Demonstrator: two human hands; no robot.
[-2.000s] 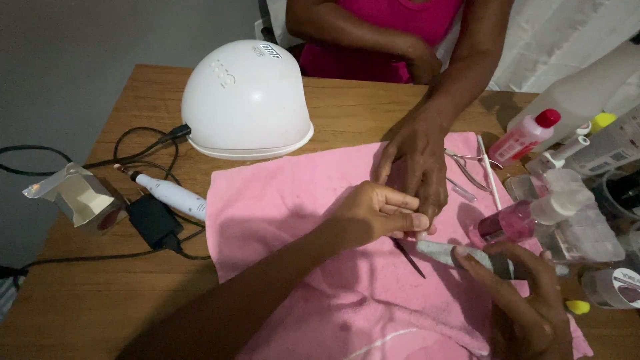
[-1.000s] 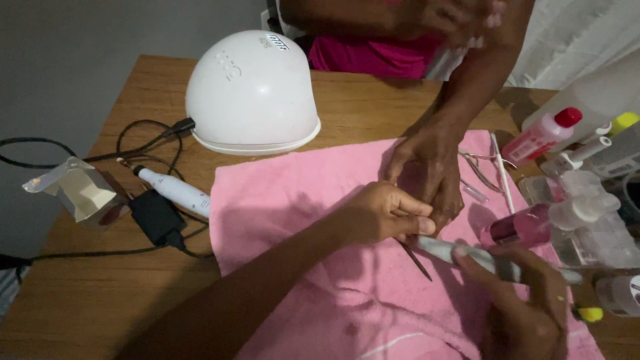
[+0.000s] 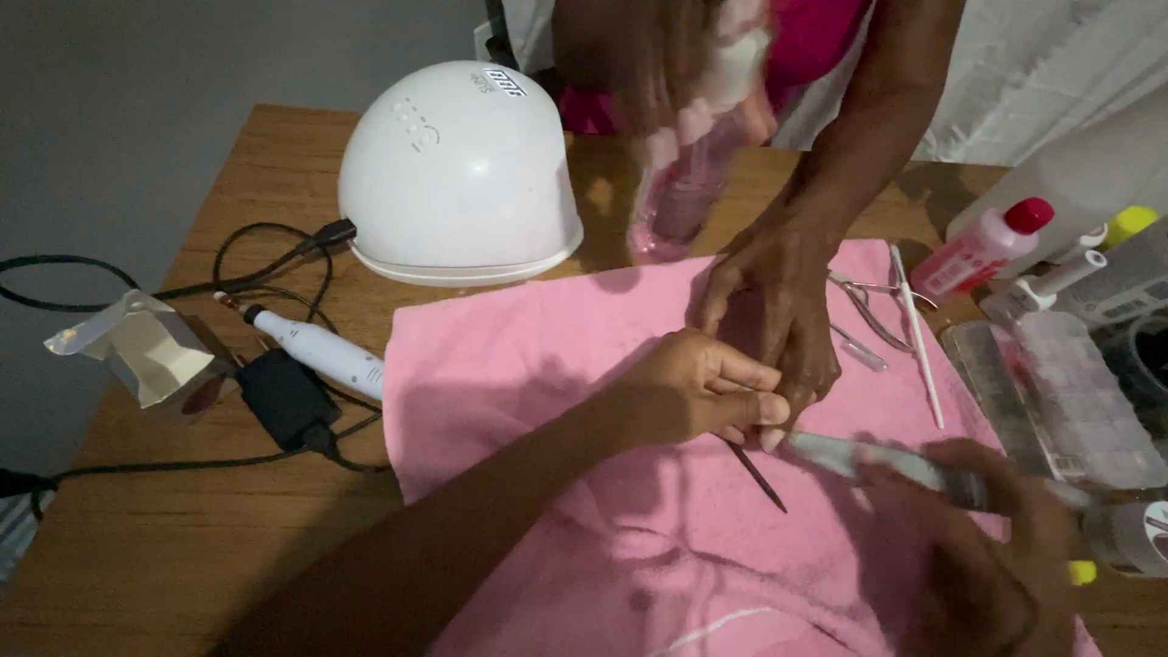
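Observation:
My left hand (image 3: 698,388) pinches a fingertip of the other person's hand (image 3: 785,301), which rests on the pink towel (image 3: 529,365). A long grey nail file (image 3: 858,461), blurred, is in my right hand (image 3: 976,538), its tip touching or nearly touching that fingertip. A thin dark tool (image 3: 756,474) lies on the towel just below my left fingers. Above the towel, the person's other hand (image 3: 652,82) holds a blurred spray bottle of pink liquid (image 3: 684,182).
A white nail lamp (image 3: 456,182) stands at the back left, near a white electric nail drill (image 3: 319,351), a black adapter (image 3: 287,399) and cables. Cuticle nippers (image 3: 871,315) and a white stick (image 3: 917,338) lie on the towel's right side, beside a red-capped bottle (image 3: 985,246) and a clear case (image 3: 1086,401).
The pink-liquid bottle, which stood at the right among the containers, is now in the other person's hand near the lamp. My left hand keeps its pinch on the finger.

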